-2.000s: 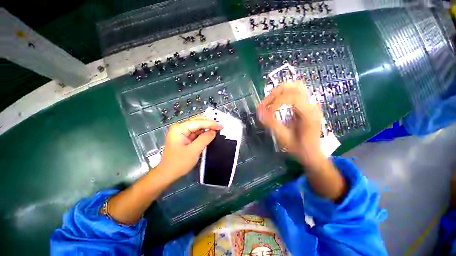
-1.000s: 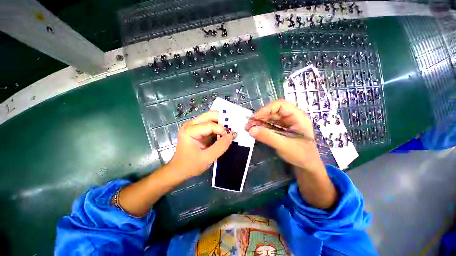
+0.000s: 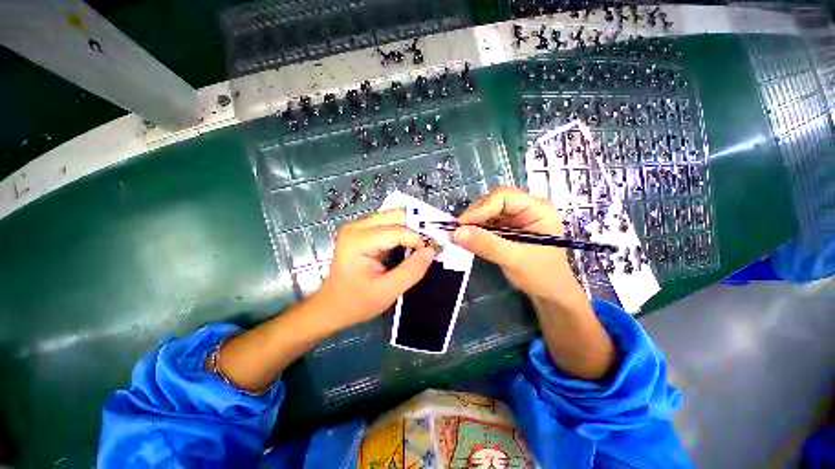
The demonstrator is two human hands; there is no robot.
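Note:
My left hand (image 3: pixel 375 266) holds the white adhesive sheet (image 3: pixel 459 261) with its large black block toward me. A small dark thing shows at its thumb and fingertip; I cannot tell its shape. My right hand (image 3: pixel 517 238) grips the dark tweezers (image 3: pixel 558 241), which point left. Their tip is over the white end of the sheet, by the small dark pads (image 3: pixel 416 212). The sheet is over the working blister tray (image 3: pixel 302 220), which holds rows of small dark components (image 3: pixel 380 139).
A fuller blister tray (image 3: pixel 677 165) lies right, with a white sheet (image 3: pixel 632 279) on or under it. A white rail (image 3: pixel 275 90) with loose components crosses the green bench (image 3: pixel 137 238). A pale post (image 3: pixel 119 64) stands upper left. Clear trays (image 3: pixel 787 101) lie far right.
My right hand came in from the right to the sheet. The tweezers have since swung so their tip lies over the sheet's white end. My left hand still holds the sheet.

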